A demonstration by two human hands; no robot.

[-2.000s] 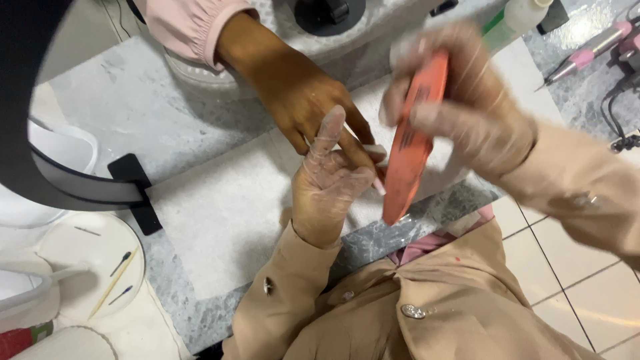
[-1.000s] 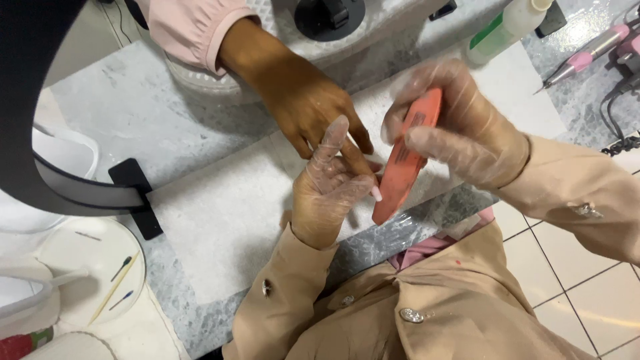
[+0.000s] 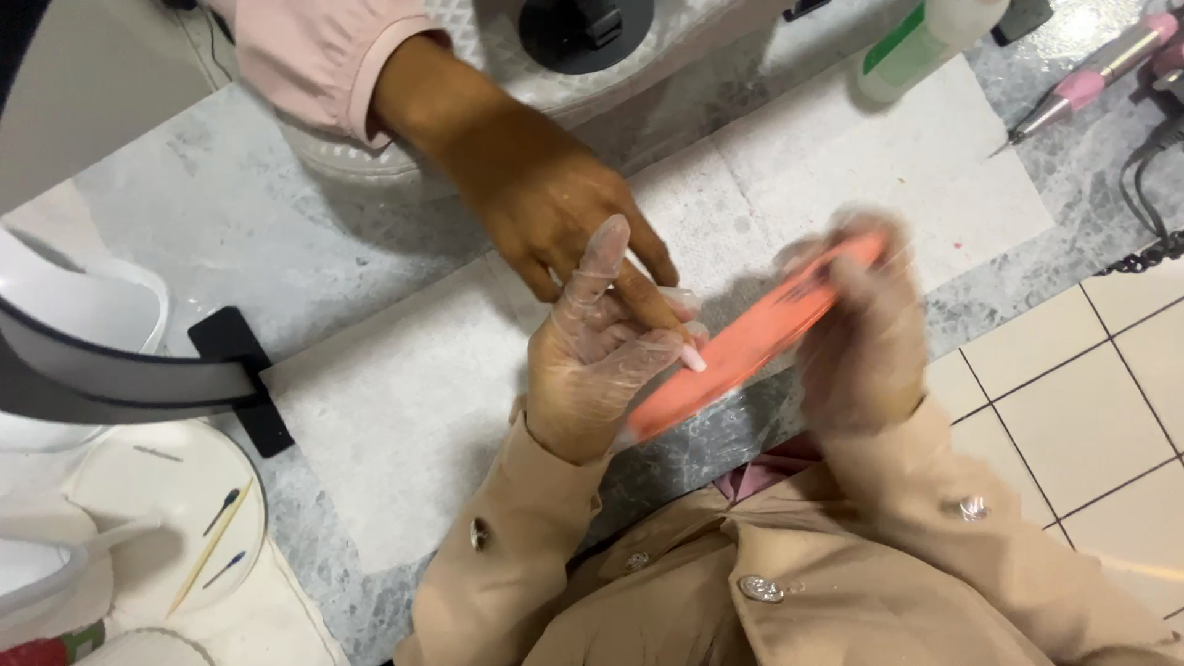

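My left hand (image 3: 597,356), in a clear disposable glove, grips one finger of another person's hand (image 3: 555,203) between thumb and fingers. That finger ends in a long pale pink nail (image 3: 692,358). In my gloved right hand (image 3: 865,324), blurred by motion, is an orange nail file (image 3: 749,338). The file slants down to the left, with its middle at the pale nail; whether it touches the nail is unclear. A white paper towel (image 3: 398,388) lies beneath the hands on the marbled tabletop (image 3: 157,213).
A curved lamp arm (image 3: 139,375) with a black clamp stands at left, above a white dish (image 3: 231,555) holding small sticks. A bottle with a green label (image 3: 911,51) and a pink nail drill (image 3: 1082,88) are at upper right. A padded white armrest (image 3: 370,162) supports the person's arm.
The file has swung from steep to a flatter slant, its lower end now farther left and across the nail. My right hand has moved right and down. My left hand keeps its hold.
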